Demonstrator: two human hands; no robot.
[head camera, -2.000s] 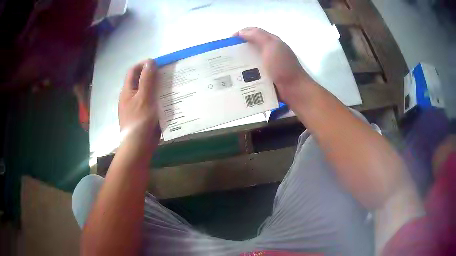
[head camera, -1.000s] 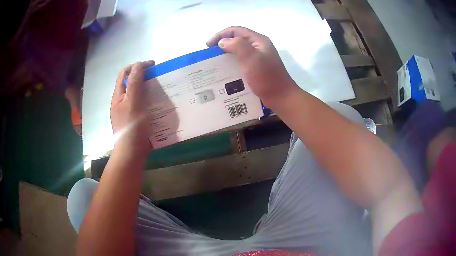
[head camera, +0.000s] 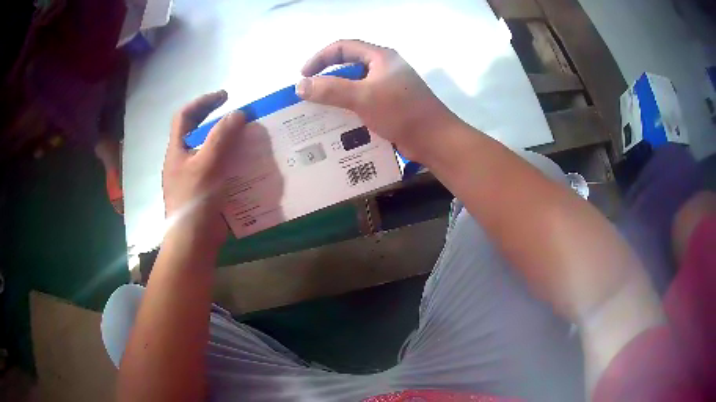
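A blue and white retail box (head camera: 314, 161) is held tilted over the near edge of the white board (head camera: 463, 86). Its white panel with fine print, two small pictures and a square code faces me, and a blue edge runs along its top. My left hand (head camera: 196, 157) grips the left end, thumb on the top edge. My right hand (head camera: 381, 94) is at the upper right, with thumb and fingers on either side of the blue top edge. A small blue part shows behind the lower right corner. The box's far side is hidden.
The board lies on a wooden pallet (head camera: 581, 126). A blue and white carton (head camera: 650, 114) stands at the right on a pale surface. Another carton (head camera: 147, 27) is at the board's far left corner. Parts of other people show at the left and right edges. A brown sheet (head camera: 67, 345) lies lower left.
The box has moved left and slightly down in the view and tilts more. My right hand has slid left along its top edge, fingers more curled over it.
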